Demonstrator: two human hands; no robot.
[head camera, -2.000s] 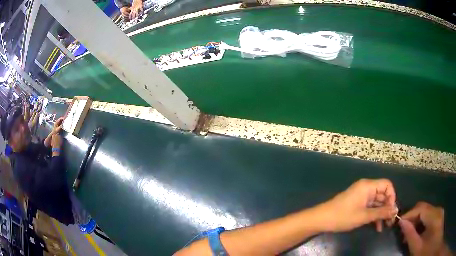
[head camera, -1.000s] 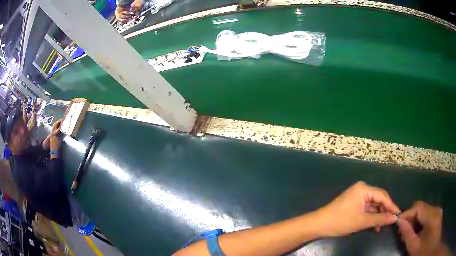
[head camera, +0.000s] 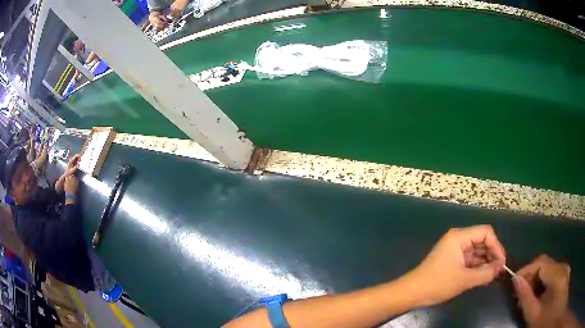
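My left hand (head camera: 463, 259), bare, with a blue band on the wrist, is at the lower right above the dark green bench (head camera: 308, 224). Its thumb and fingertips pinch one end of a small thin pale piece (head camera: 508, 271). My right hand (head camera: 545, 289) is beside it near the right edge, its fingertips at the other end of the piece. What the piece is, I cannot tell.
A power strip housing (head camera: 218, 77) and a bagged white cord (head camera: 314, 59) lie on the green conveyor (head camera: 449, 115) behind the speckled rail (head camera: 385, 177). A slanting post (head camera: 154, 77) crosses the view. A black tool (head camera: 111, 205), a box (head camera: 97, 151) and a person (head camera: 48, 224) are left.
The housing and bagged cord have moved left along the conveyor. My fingertips met around the piece a second ago; now they are slightly apart and more of it shows.
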